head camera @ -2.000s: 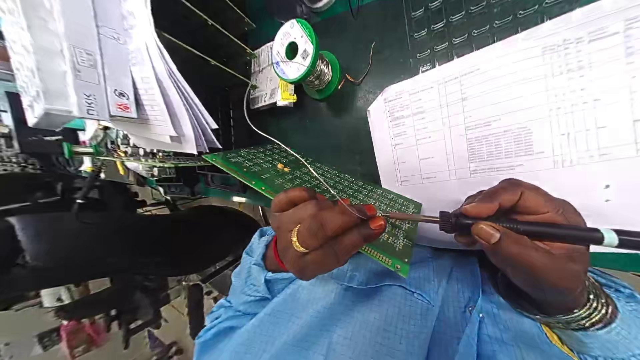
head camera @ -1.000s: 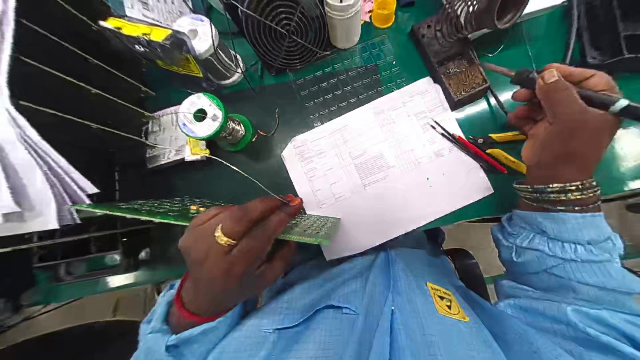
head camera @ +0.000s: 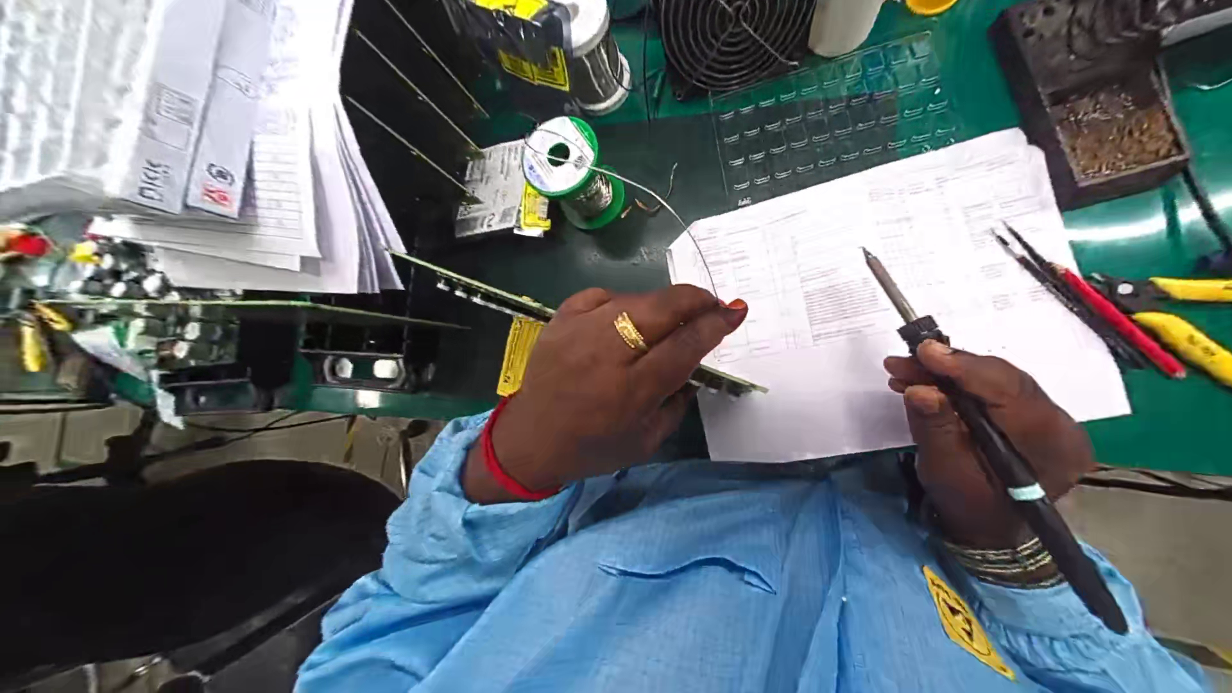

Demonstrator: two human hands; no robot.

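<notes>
My left hand (head camera: 626, 380) holds a green circuit board (head camera: 472, 289), seen nearly edge-on, and pinches the end of a thin solder wire (head camera: 688, 231) between thumb and forefinger. The wire runs back to a green-and-white solder spool (head camera: 575, 173) on the bench. In my right hand (head camera: 991, 433) is a soldering iron (head camera: 972, 404) with a black handle. Its bare metal tip points up and left above the printed sheets (head camera: 818, 414), apart from board and wire. Much of the board is hidden behind my left hand.
A soldering-iron stand with a tray (head camera: 1059, 125) is at the back right. Tweezers (head camera: 1049, 279) and yellow-handled cutters (head camera: 1189, 332) lie at the right. A black fan (head camera: 736, 38) and another solder spool (head camera: 597, 67) stand behind. Stacked papers (head camera: 279, 183) and circuit boards are at the left.
Two seconds ago the iron's tip was at the board; one second ago it was by the stand's tray. Now my right hand has brought it back over the sheets. The board is tilted more edge-on.
</notes>
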